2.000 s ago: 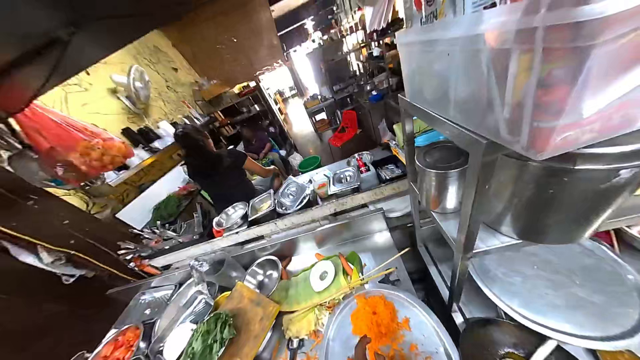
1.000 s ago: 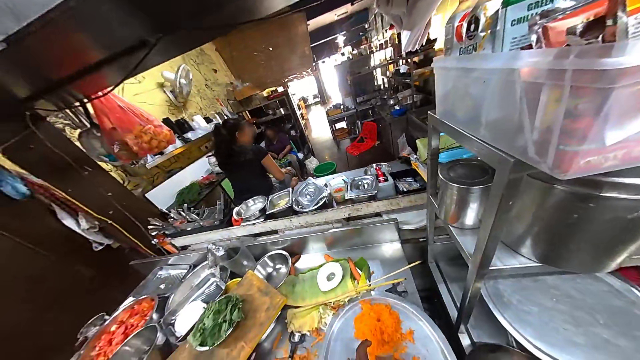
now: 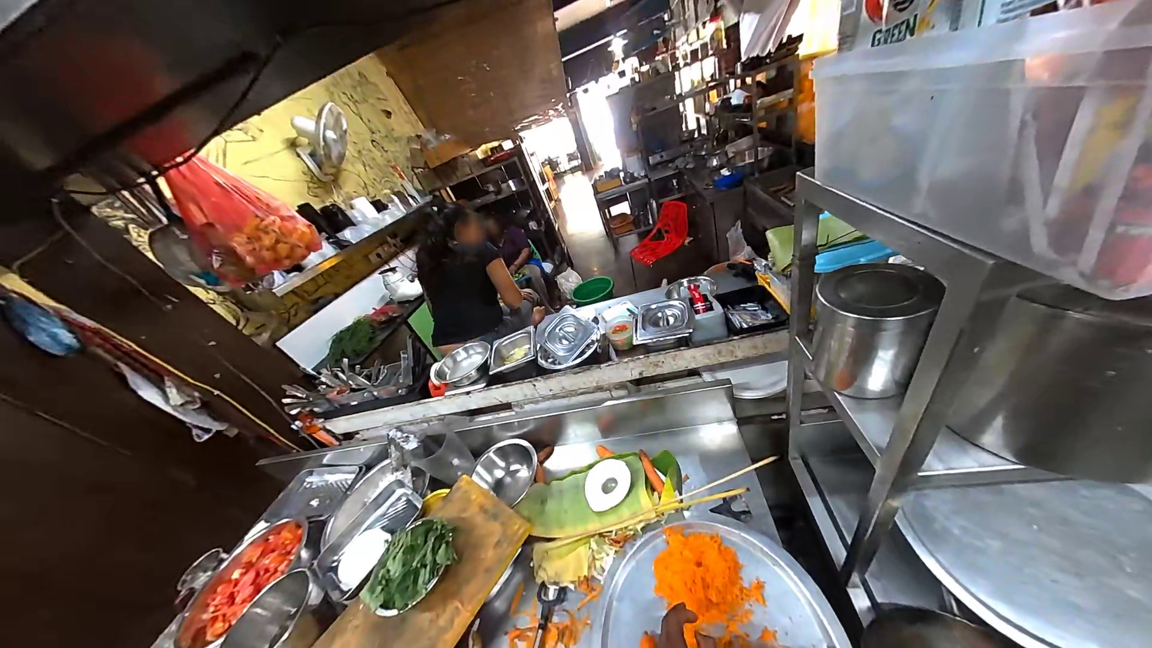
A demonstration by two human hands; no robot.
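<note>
A bare hand, apparently my right hand [image 3: 675, 627], shows only in part at the bottom edge. Its fingers touch the near side of a heap of finely grated carrot [image 3: 702, 576], and a small orange piece lies beside them. Under the heap is a round metal tray [image 3: 621, 585]. Whether the fingers hold anything cannot be told. My left hand is out of view. Left of the tray, carrot shreds [image 3: 562, 625] lie around a dark-handled utensil [image 3: 547, 598]. Behind it, a white ring-shaped thing [image 3: 607, 484] rests on a banana leaf [image 3: 558, 508], with whole carrots [image 3: 651, 472] at its far side.
A wooden board [image 3: 477, 549], a bowl of leafy greens [image 3: 409, 562] and a bowl of cut tomatoes [image 3: 247, 576] stand left. A metal rack [image 3: 936, 396] with pots rises at right. Beyond the counter ledge [image 3: 576, 382], a person [image 3: 463, 279] in a dark shirt is near another person.
The view has shifted somewhat. The visible hand stays at the near side of the grated carrot.
</note>
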